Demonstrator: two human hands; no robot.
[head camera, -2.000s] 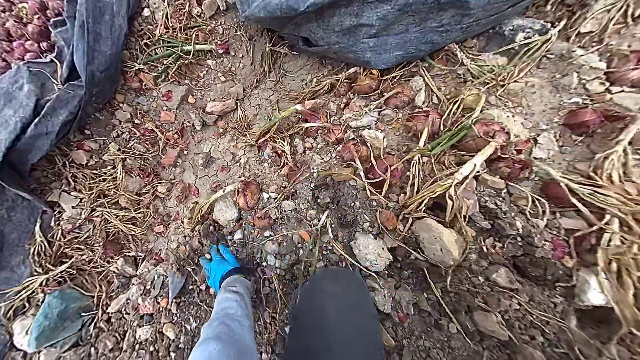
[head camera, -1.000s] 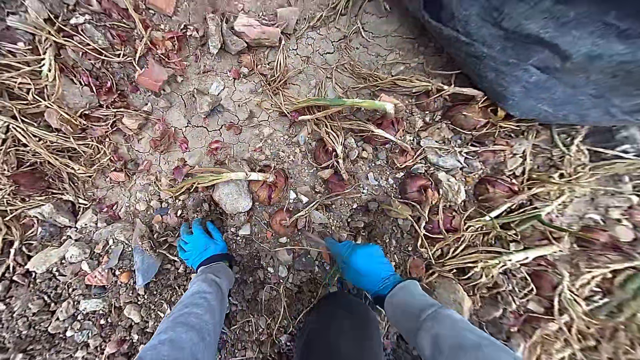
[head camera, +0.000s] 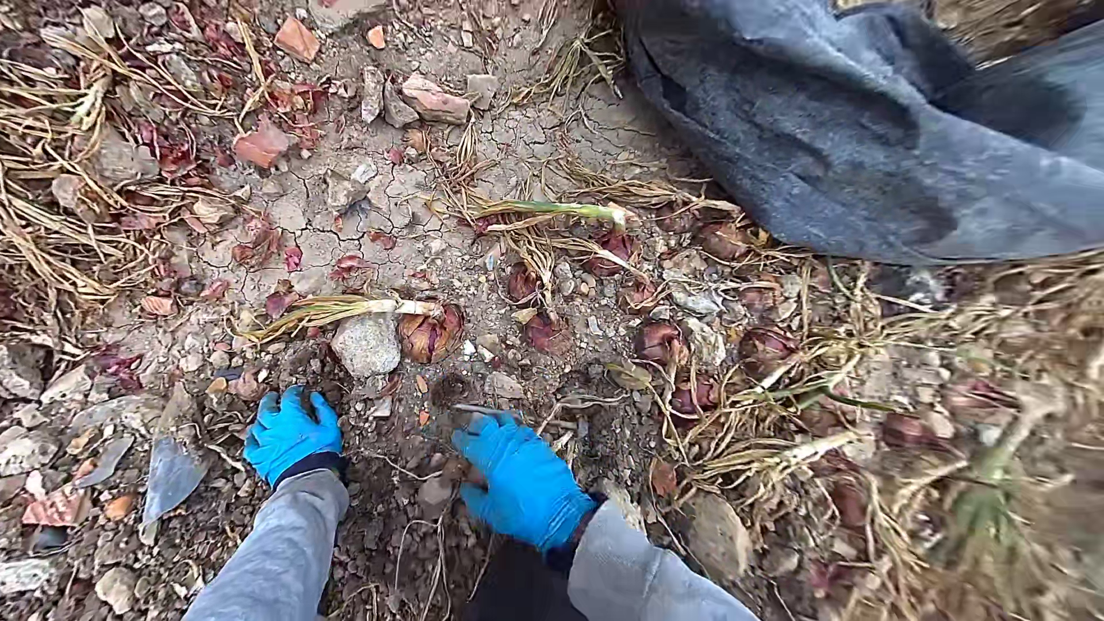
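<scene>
My left hand, in a blue glove, rests on the stony soil at lower left, fingers spread and nothing visible in them. My right hand, gloved alike, is curled low over the soil at centre; a thin, pale, blade-like piece shows by its fingertips, and whether it is a tool is unclear. Above and between the hands lies a red onion bulb with dry leaves, beside a grey stone. More red onions sit in the soil to the right, with withered tops.
A dark grey fabric sheet lies bunched at upper right. Dry onion leaves and red skins cover the left side. A flat bluish stone is left of my left hand, and a larger stone is at lower right.
My right hand, not in view two seconds ago, is now low over the soil beside my left hand. The view has shifted and come closer to the ground.
</scene>
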